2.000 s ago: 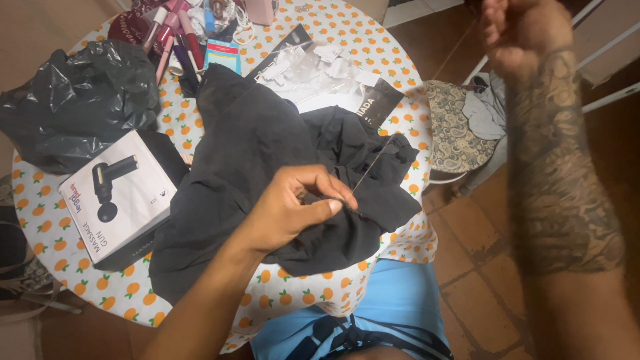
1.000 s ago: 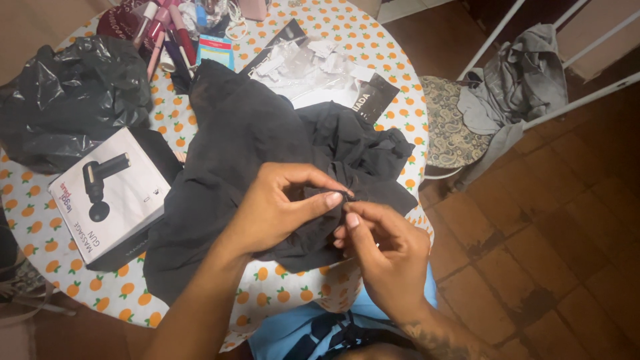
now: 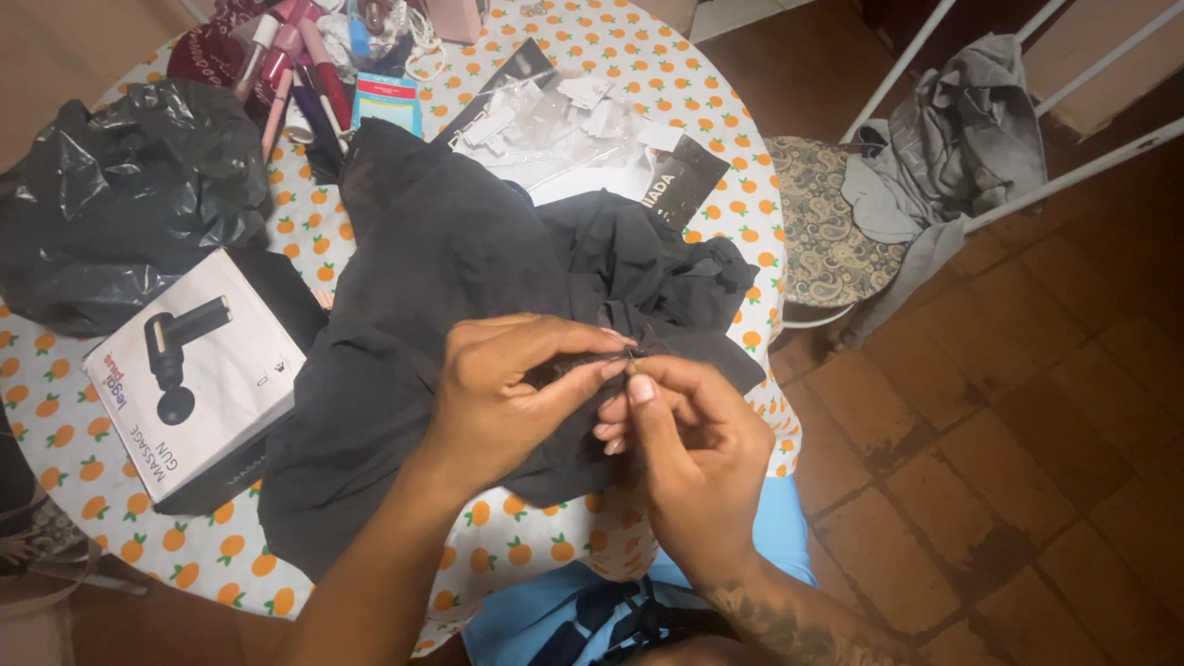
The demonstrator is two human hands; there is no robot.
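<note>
Black fabric (image 3: 444,250), perhaps a garment, lies spread and bunched over the near half of the round table. My left hand (image 3: 518,393) pinches an edge of it between thumb and forefinger. My right hand (image 3: 689,425) meets it from the right, its thumb and forefinger closed on something small and thin at that same edge, possibly a needle; the fingertips hide most of it. The fingertips of both hands nearly touch.
On the orange-print tablecloth (image 3: 176,546) stand a massage gun box (image 3: 199,370), a black plastic bag (image 3: 139,194), cosmetic tubes (image 3: 296,55) and clear plastic packaging (image 3: 564,129). To the right, a chair (image 3: 805,222) with patterned seat carries grey cloth (image 3: 971,129).
My right hand, raised far out to the right two seconds ago with a thread apparently stretched toward it, has come down to the fabric beside my left hand. My left hand keeps its pinch.
</note>
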